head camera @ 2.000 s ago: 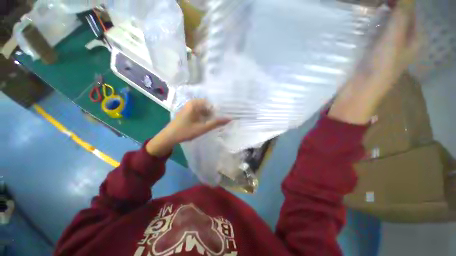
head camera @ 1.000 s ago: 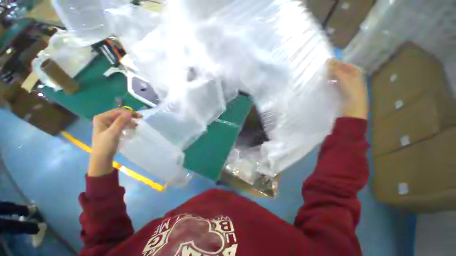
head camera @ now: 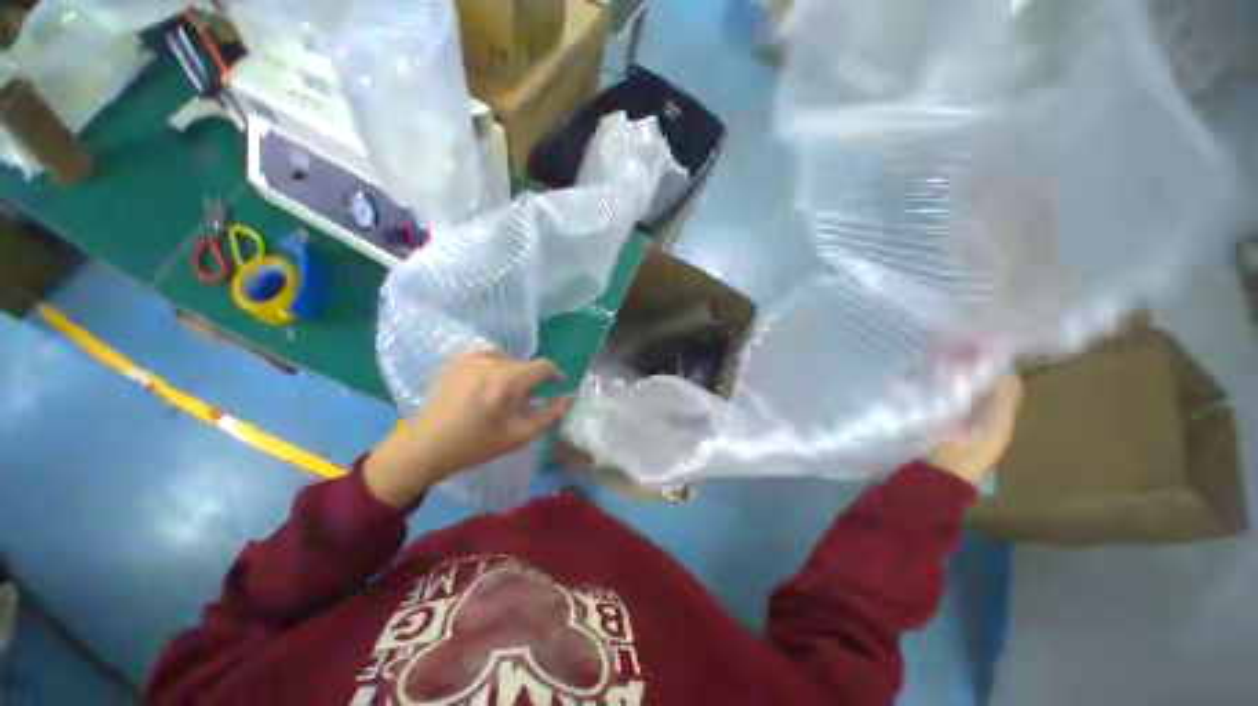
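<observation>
A large sheet of clear ribbed air column cushion wrap (head camera: 883, 297) hangs at the right, held along its lower edge by my right hand (head camera: 982, 430), partly hidden behind the film. Its narrow end reaches left over the open carton (head camera: 676, 297). Another length of cushion wrap (head camera: 462, 283) comes from the air cushion machine (head camera: 331, 193) and curves over the green bench toward the black-lined bin (head camera: 628, 117). My left hand (head camera: 476, 414) is against this length at the bench's front edge, fingers curled; whether it grips the film is unclear.
On the green bench (head camera: 138, 228) are red-handled scissors (head camera: 210, 258), yellow-handled scissors (head camera: 246, 246), a yellow tape roll (head camera: 265, 288) with a blue part and a cardboard core tube (head camera: 44, 131). A large brown carton (head camera: 1117, 441) stands at the right.
The wrap spread between my hands now hangs from my right hand at the right. My left hand has moved right to the machine's length of wrap. The bin and tape roll have come into view.
</observation>
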